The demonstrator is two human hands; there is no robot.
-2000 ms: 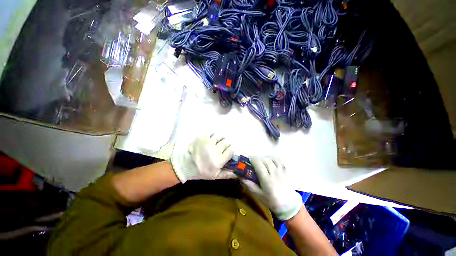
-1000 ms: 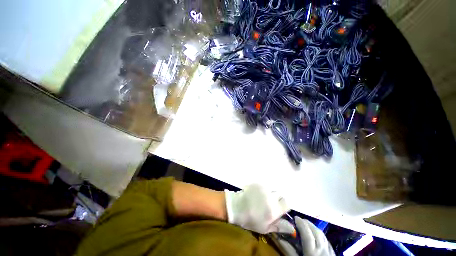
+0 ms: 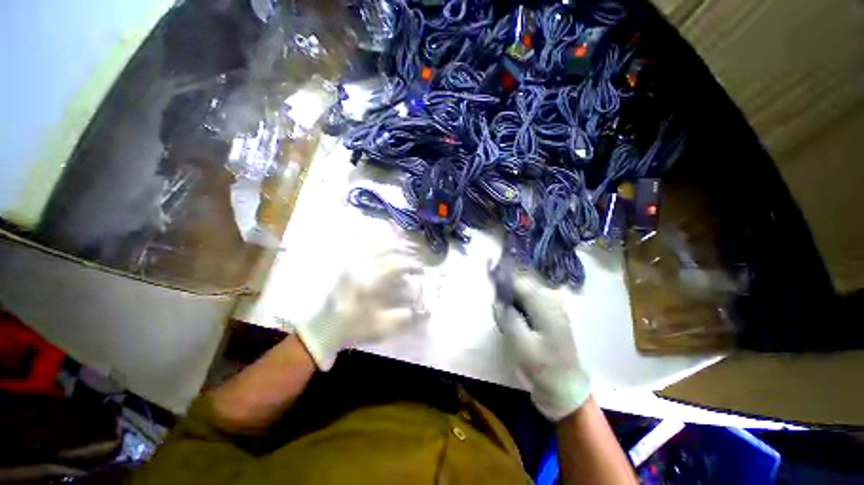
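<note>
My right hand (image 3: 542, 339), in a white knit glove, holds a dark module (image 3: 503, 282) just in front of the cable heap. My left hand (image 3: 371, 301), gloved and blurred, is over the white table top; its fingers are apart and I see nothing in it. The heap of coiled dark grey-blue cables (image 3: 521, 123) covers the back of the table. Dark modules with orange-red marks lie among them, one at the heap's front (image 3: 441, 204). A single coiled cable (image 3: 384, 205) sticks out at the heap's front left.
Clear plastic pieces (image 3: 254, 150) and film lie at the left. Another clear plastic piece (image 3: 696, 275) lies on brown cardboard at the right. Cardboard flaps (image 3: 123, 298) flank the table. A blue bin (image 3: 744, 459) is below at lower right, and red items (image 3: 28, 355) at lower left.
Both hands have moved from the table's front edge forward over the white top and apart. The dark module is now in my right hand near the heap. A coiled cable now lies at the heap's front left.
</note>
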